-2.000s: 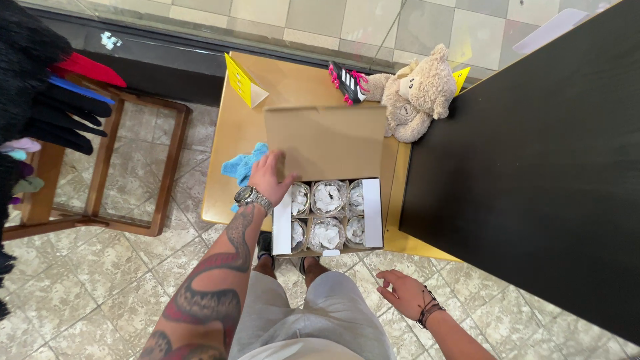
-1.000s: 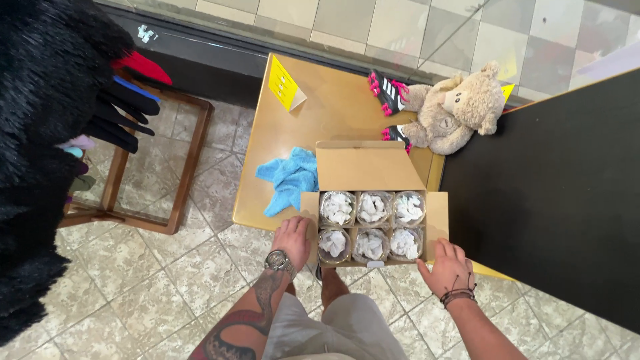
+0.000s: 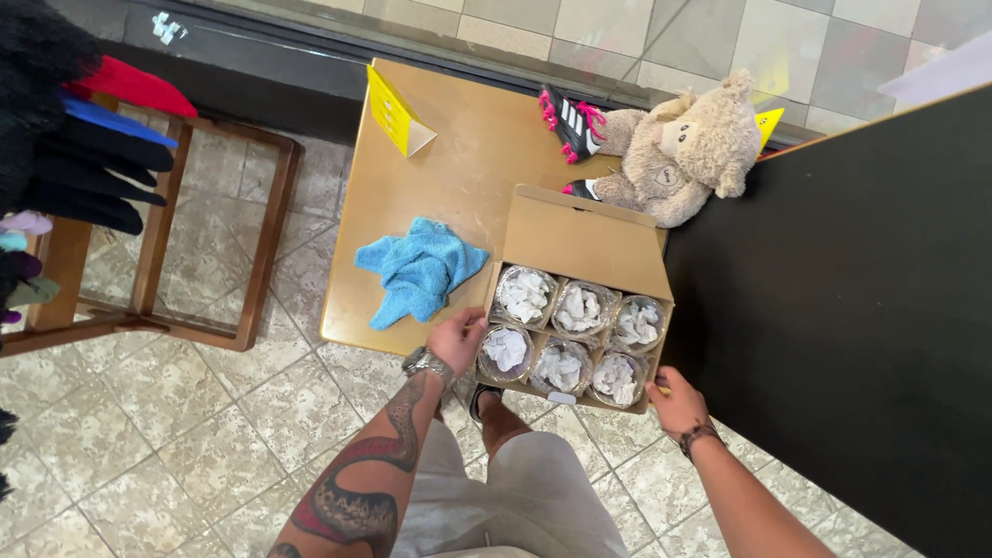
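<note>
An open cardboard box (image 3: 585, 240) lies at the front edge of a wooden table (image 3: 465, 155), its lid folded back. Cardboard dividers part several clear glasses (image 3: 505, 353), each stuffed with crumpled white paper (image 3: 578, 308). My left hand (image 3: 457, 341) grips the box's left side near its front, thumb and fingers at the wall. At the front right corner, my right hand (image 3: 679, 401) holds the other side between thumb and fingers. A crumpled blue cloth (image 3: 422, 271) rests on the table left of the box.
Behind the box sits a teddy bear (image 3: 659, 155) in black football boots (image 3: 570, 124). A yellow folded card (image 3: 397, 116) stands at the back left. A dark panel (image 3: 837, 287) borders the right side; a wooden frame (image 3: 263, 240) with hanging dark cloth is at left.
Two seconds ago my left hand was over the lid and my right hand was away from the box. Both hands are now at its sides, and its side flaps no longer stick out.
</note>
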